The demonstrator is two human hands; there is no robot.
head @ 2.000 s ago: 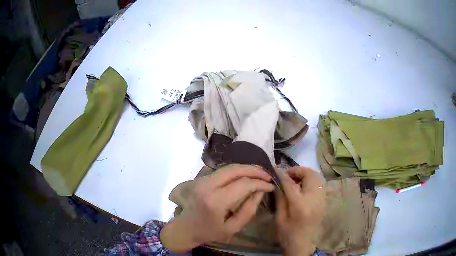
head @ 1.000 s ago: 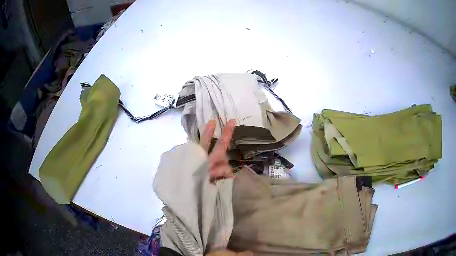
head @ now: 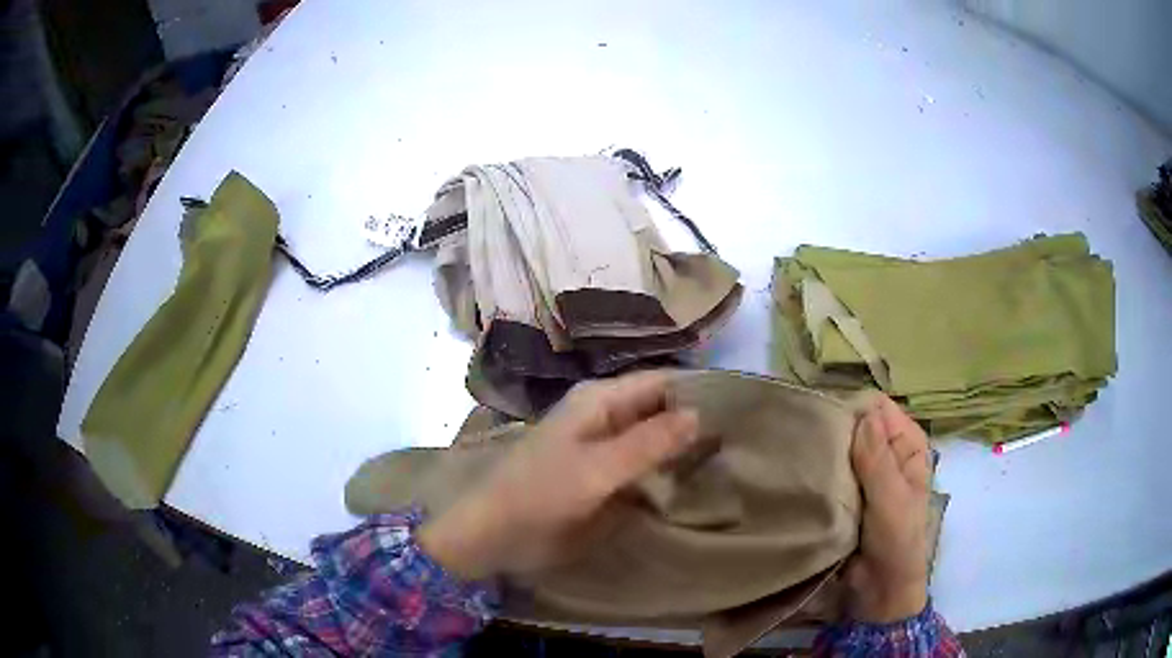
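Note:
A tan sewn piece, brown side out, lies spread at the near table edge over the tan stack, whose edge shows at the right. My right hand grips its right end, thumb side up. My left hand is over its left part, slightly blurred, fingers pointing right; whether it pinches cloth is hidden. A loose bundle, pale cream with dark brown bands at its near ends, lies just behind.
An olive-green stack lies at the right, with a marker pen by its near edge. A single olive-green piece lies at the left. Black-and-white ties and a paper ticket lie beside the bundle. Dark cloth shows at the far right edge.
The piece came off the bundle, showed its pale side over the near left, and now lies brown side out across the tan stack. My right hand has moved right, to its end.

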